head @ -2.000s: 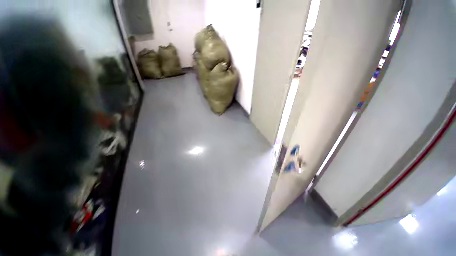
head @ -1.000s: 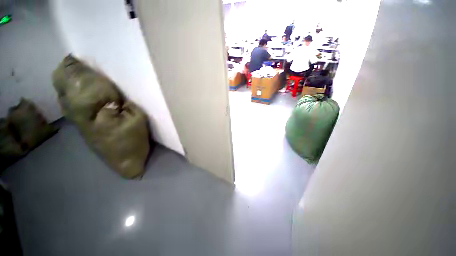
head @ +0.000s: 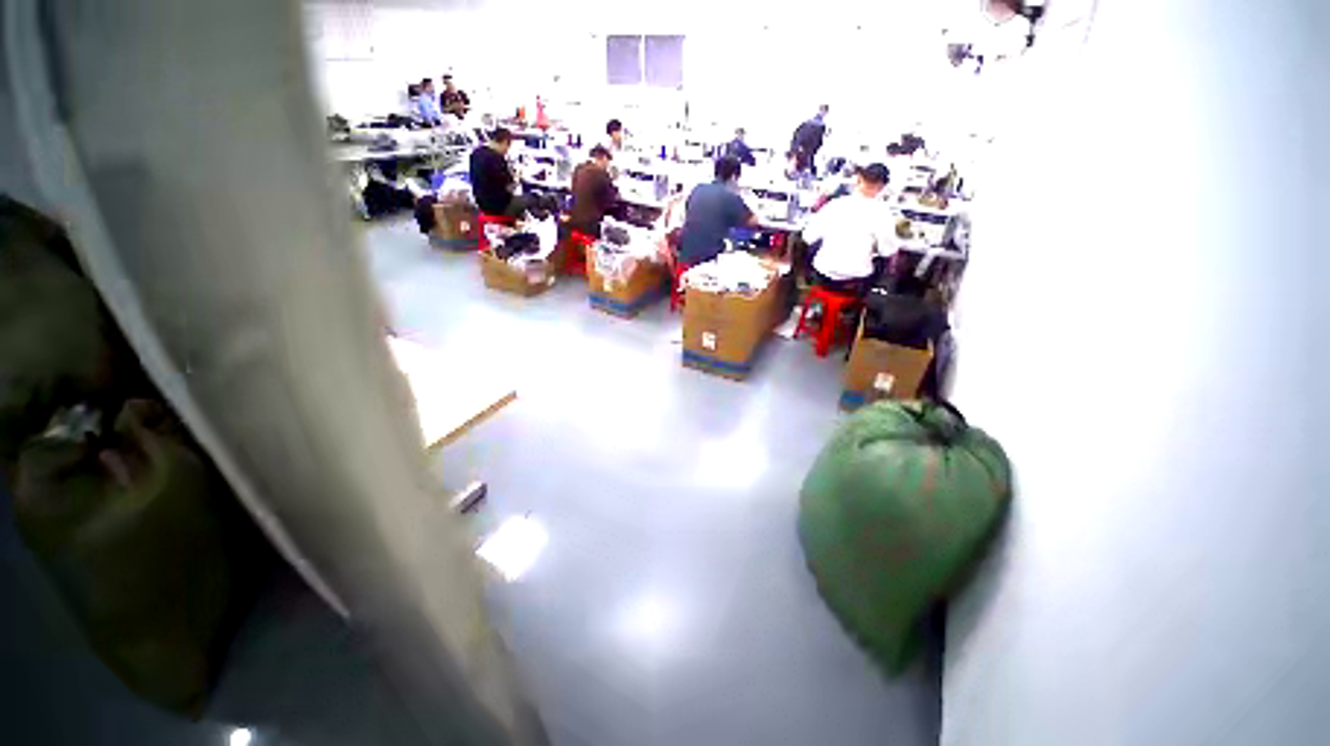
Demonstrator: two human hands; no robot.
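Observation:
Neither of my hands is in the picture. A full green sack, gathered at the top, leans by the white wall at the right. A beige door panel stands close on the left, blurred. Olive sacks lie in the dark behind it at the left edge.
Several people sit at white sewing tables at the back, one in a white top. Behind them stand brown cardboard boxes of cloth and red stools. A flat pale object with a brown edge lies on the grey floor beyond the door.
The view has moved forward and turned right, into the doorway. The green sack and sewing room appear larger. The olive sacks have shifted to the left edge.

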